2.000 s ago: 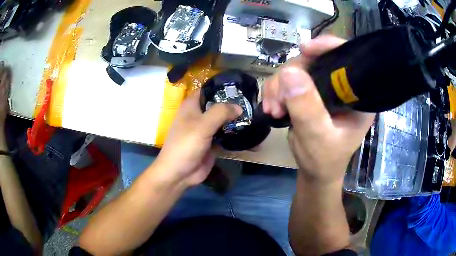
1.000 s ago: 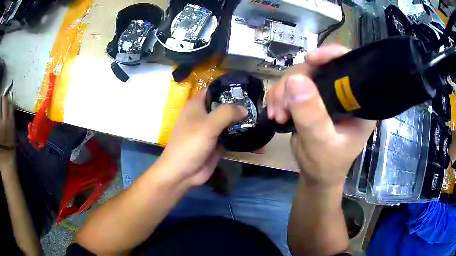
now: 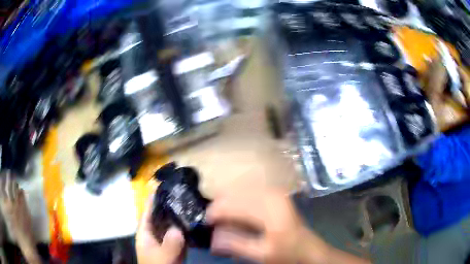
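The view is blurred by motion. A black camera housing (image 3: 181, 202) with a circuit board in its open back is held low in the middle of the view, over the bench's front edge. My left hand (image 3: 161, 242) grips it from below left, its thumb at the lower edge. My right hand (image 3: 252, 221) is at its right side with fingers on or close to the edge; contact is too blurred to tell. No screwdriver can be made out in my right hand.
Two more housings (image 3: 119, 135) lie on the bench at left, beside the blurred screw feeder (image 3: 206, 103). Clear blister trays (image 3: 350, 134) stand at right. Another person's hand (image 3: 15, 206) is at the left edge. A blue-clothed person (image 3: 443, 180) is at the right.
The view has swung right and up. The electric screwdriver has left my right hand, which is now at the housing's side. The housing remains in my left hand, turned differently.
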